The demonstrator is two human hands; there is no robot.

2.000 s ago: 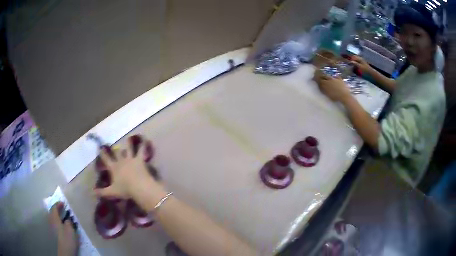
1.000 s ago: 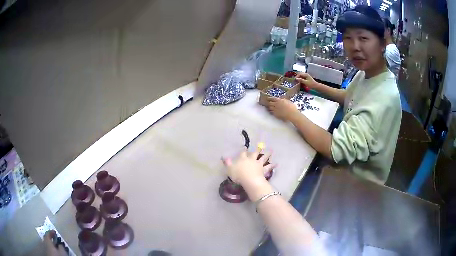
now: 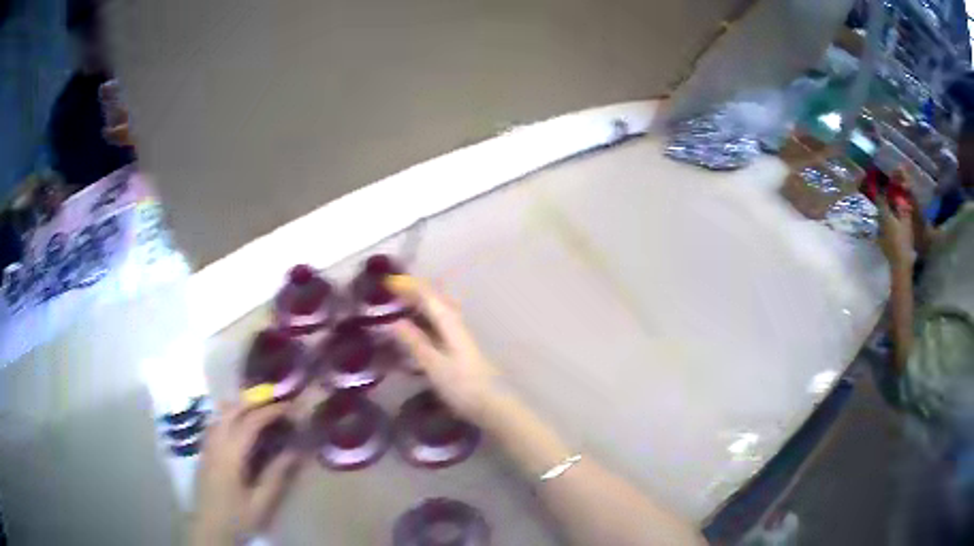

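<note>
Several glossy dark-red flanged housings (image 3: 350, 429) stand close together at the left of the table. One more (image 3: 440, 525) is at the bottom edge. My left hand (image 3: 237, 464), with a yellow finger cot, curls its fingers and thumb around the leftmost housing (image 3: 269, 446). My right hand (image 3: 454, 357) is at the right side of the group. Its yellow-capped fingertip is at the flange of a back housing (image 3: 376, 288); blur hides whether it grips. A white liner strip with black curved pads (image 3: 186, 427) lies left of the housings, beside my left hand.
A large cardboard divider (image 3: 406, 85) stands behind the table's white rim (image 3: 427, 187). A silvery bag of small parts (image 3: 713, 139) and a cardboard tray (image 3: 817, 176) are at the far right, near another worker's arm (image 3: 902, 277). Dark wired parts lie on a pink mat (image 3: 80, 229) at the left.
My right hand has moved from the two separate housings at the right back to the left group. My left hand has come up from the strip to a housing. The view has turned left.
</note>
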